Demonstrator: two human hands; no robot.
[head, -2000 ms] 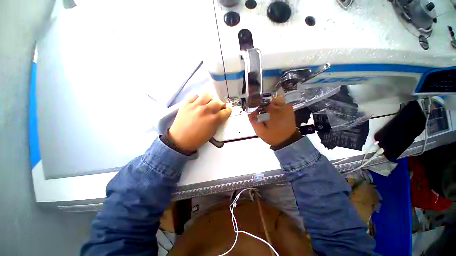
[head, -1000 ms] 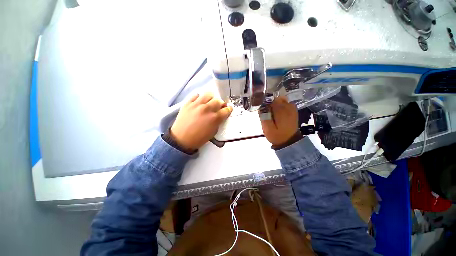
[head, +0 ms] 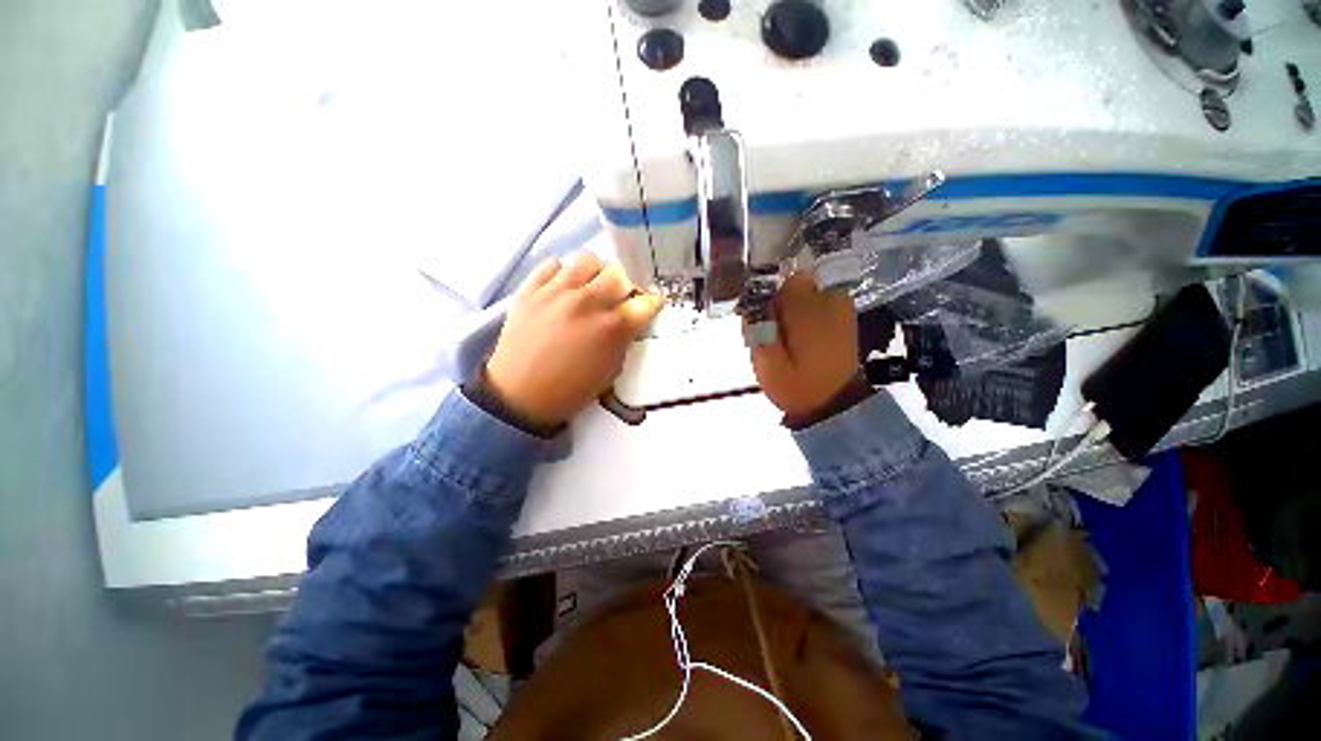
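Observation:
The pale grey fabric piece (head: 500,261) lies left of the needle area, washed out by the lamp. My left hand (head: 568,340) rests on its edge, with thumb and fingertips pinched together just left of the presser foot (head: 701,300). My right hand (head: 811,345) is right of the presser foot, its fingers curled up under the front of the sewing machine (head: 927,130). Its fingertips are partly hidden by metal parts, and I cannot tell what they hold. The needle plate (head: 688,369) shows between my hands.
Black ribbed pieces (head: 1000,384) lie right of my right hand, partly under a clear plastic bag (head: 949,297). A black block (head: 1155,365) with a white cable is further right. A tape measure (head: 623,543) runs along the table's front edge. A blue bin (head: 1137,579) stands below right.
My right hand's fingers have shifted slightly up and under the machine's front. My left hand stays almost in place at the fabric. The whole view has shifted a little.

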